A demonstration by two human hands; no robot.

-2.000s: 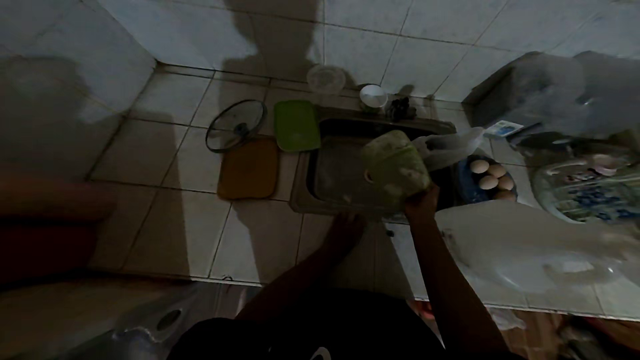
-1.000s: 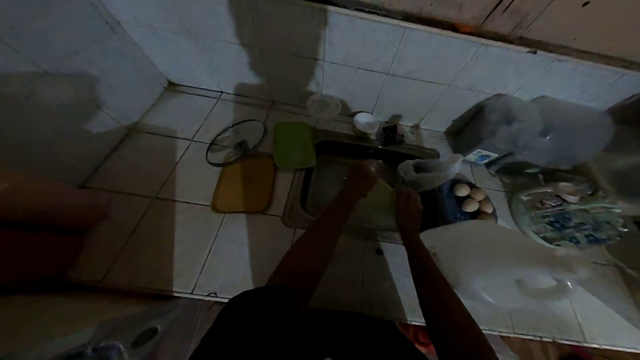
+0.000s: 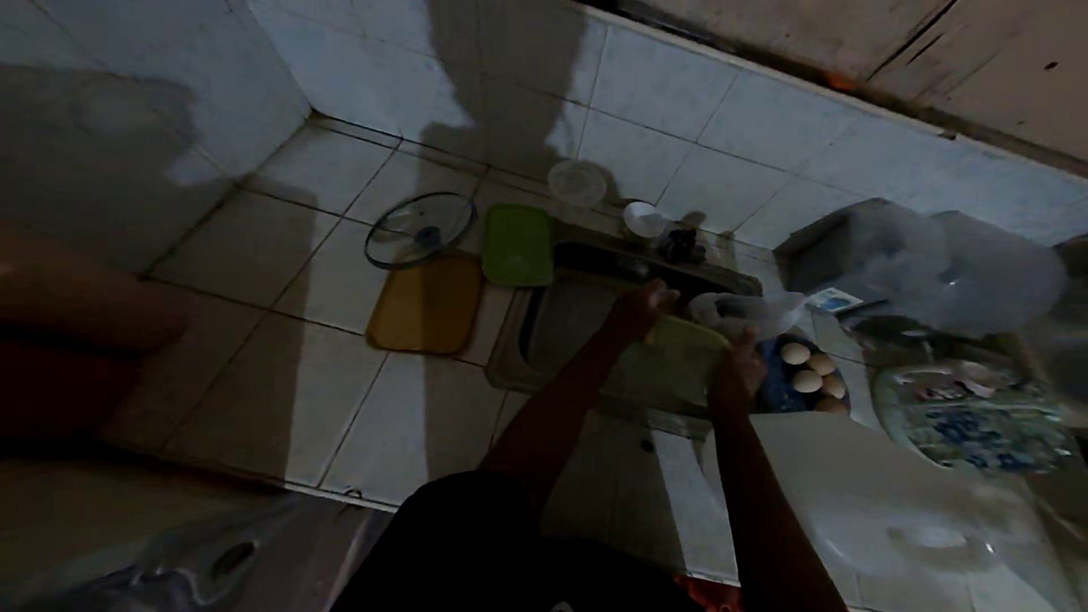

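Observation:
A greenish rectangular plastic container is over the right part of the sink, tilted. My right hand grips its right side. My left hand is at its upper left edge, fingers bent; whether it holds the container or only touches it is too dark to tell. Just beyond the container is a translucent plastic item. Left of the sink lie a green plastic lid and an orange lid. A glass pot lid partly overlaps the orange one.
Several eggs rest in a blue container right of the sink. A white bowl and a clear round tub stand by the wall. A large translucent plastic container and a green-rimmed basin are at the right.
Two seconds ago my right hand held the container up over the sink and my left hand was at the sink's front edge. My left hand has since moved up to the container, which is lower.

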